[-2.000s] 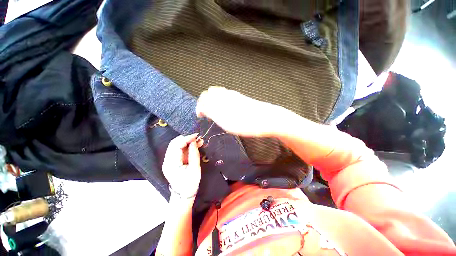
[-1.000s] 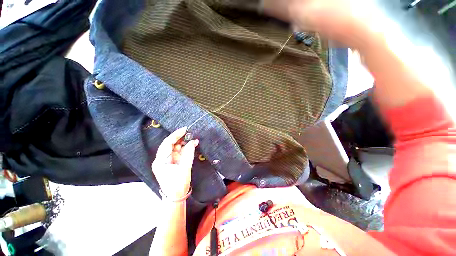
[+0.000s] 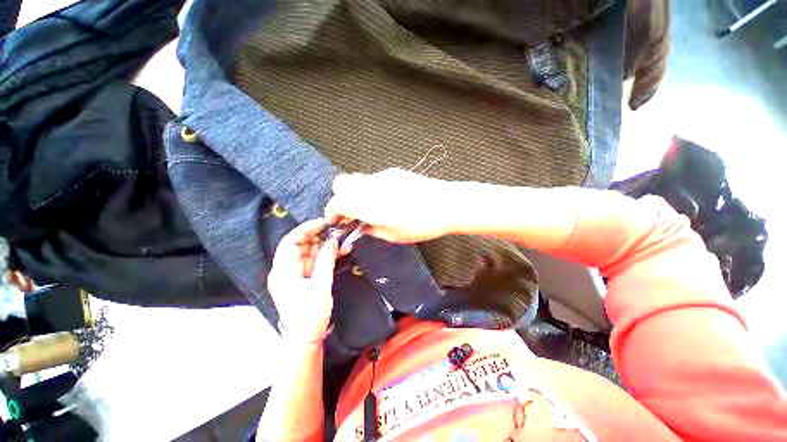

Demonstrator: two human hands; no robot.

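Note:
The blue-grey denim facing point(image 3: 259, 142) of a jacket runs diagonally beside its olive-brown lining point(image 3: 414, 104). My left hand point(image 3: 302, 268) pinches the facing's edge between thumb and fingers. My right hand point(image 3: 380, 205) is closed at the same spot, its fingertips close to the left ones. A needle cannot be made out; the fingertips partly hide the work. Golden-tan thread point(image 3: 433, 155) loops over the lining above my right hand. Small yellow buttons point(image 3: 279, 210) show on the dark denim front to the left of my hands.
Dark garments point(image 3: 112, 198) with pale stitching lie heaped at left. A tan thread cone point(image 3: 47, 352) and a dark spool with a green ring point(image 3: 12, 407) are at lower left. A black bag or cloth point(image 3: 708, 207) lies at right. A grey-blue patch point(image 3: 547, 67) shows on the lining.
My right hand went up and right, drawing the thread taut, and has come back down beside my left hand. The thread now hangs in a slack loop. My left hand stays at the facing.

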